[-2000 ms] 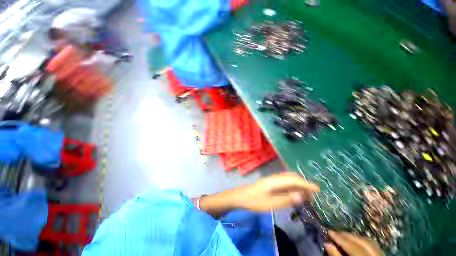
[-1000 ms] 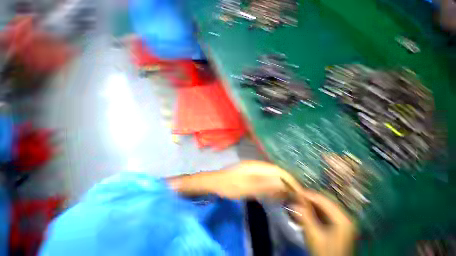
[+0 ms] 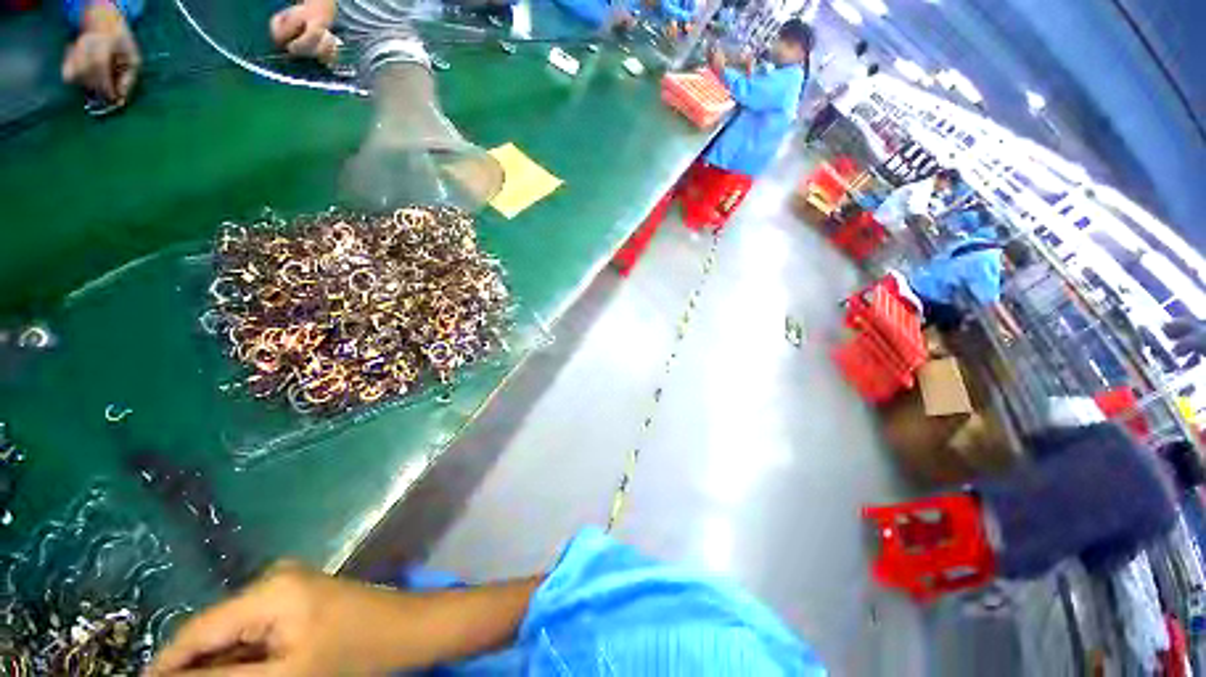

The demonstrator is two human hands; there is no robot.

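Observation:
My right hand (image 3: 298,624) reaches in from the bottom right over the near edge of the green bench, fingers curled beside a small heap of ring pieces (image 3: 66,641) at the lower left. What its fingertips hold, if anything, cannot be made out. My left hand is out of the picture. Pale curved pieces (image 3: 113,536) lie around the small heap. A dark narrow strip (image 3: 192,500) lies right of them. A large heap of silver, dark and copper rings (image 3: 357,307) sits on clear plastic beyond my hand.
A clear hood on a hose (image 3: 403,132) and a yellow sheet (image 3: 525,181) stand behind the large heap. Other people's hands (image 3: 101,60) are at the far side. The bench edge (image 3: 397,496) slants up right. Red crates (image 3: 932,545) and people in blue are across the grey floor.
The view has swung to the right. My left hand has left the picture. The large ring heap, hood and yellow sheet have come into view, and the small heap now shows at lower left.

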